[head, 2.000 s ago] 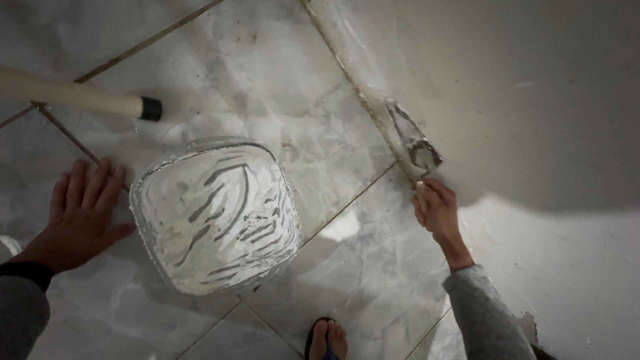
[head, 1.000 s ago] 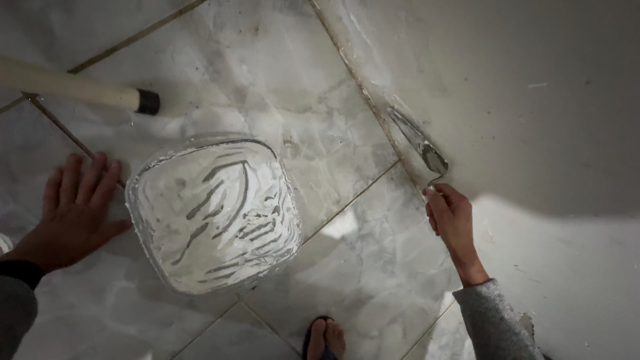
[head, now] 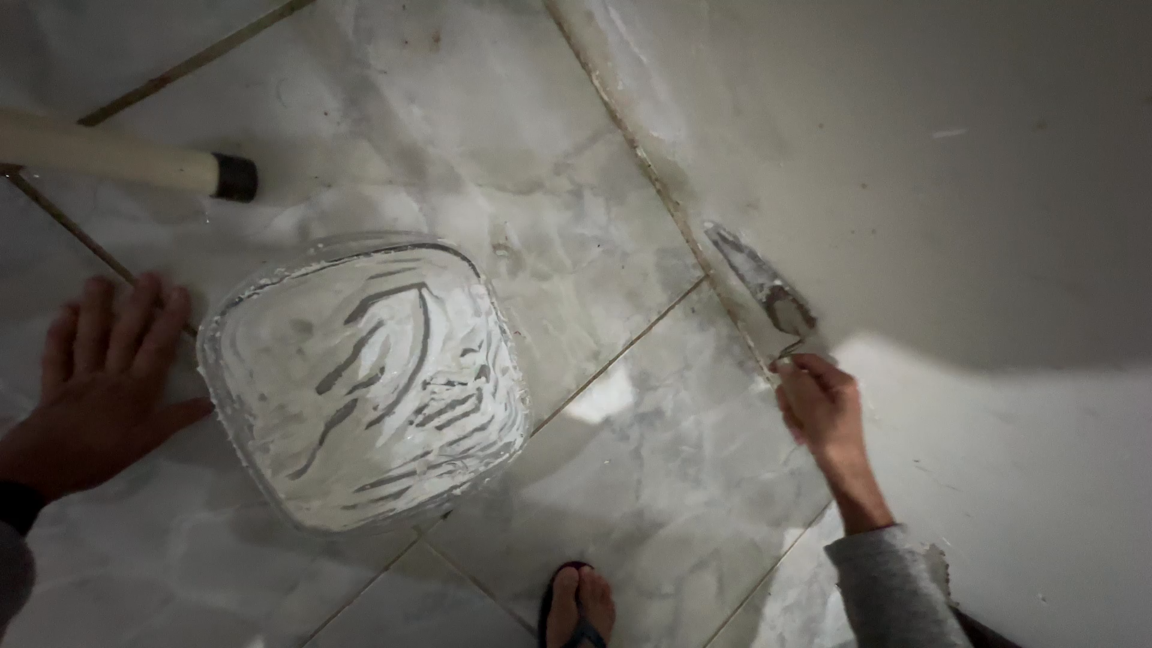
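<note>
My right hand grips the handle of a small pointed trowel, whose blade bears whitish paste. The blade lies against the foot of the pale wall, just beside the joint where wall and floor meet. On the left, my left hand rests flat with its fingers spread on the tiled floor and holds nothing. Its thumb is close to the rim of a rounded square clear plastic tub. White paste with ridges and grooves fills much of the tub.
A cream-coloured pole with a black end cap reaches in from the left edge, above my left hand. The pale wall takes up the right side. A foot in a dark flip-flop stands on marbled tiles at the bottom.
The trowel has shifted slightly along the foot of the wall, and its blade has changed its tilt. My left hand and the tub have stayed in place.
</note>
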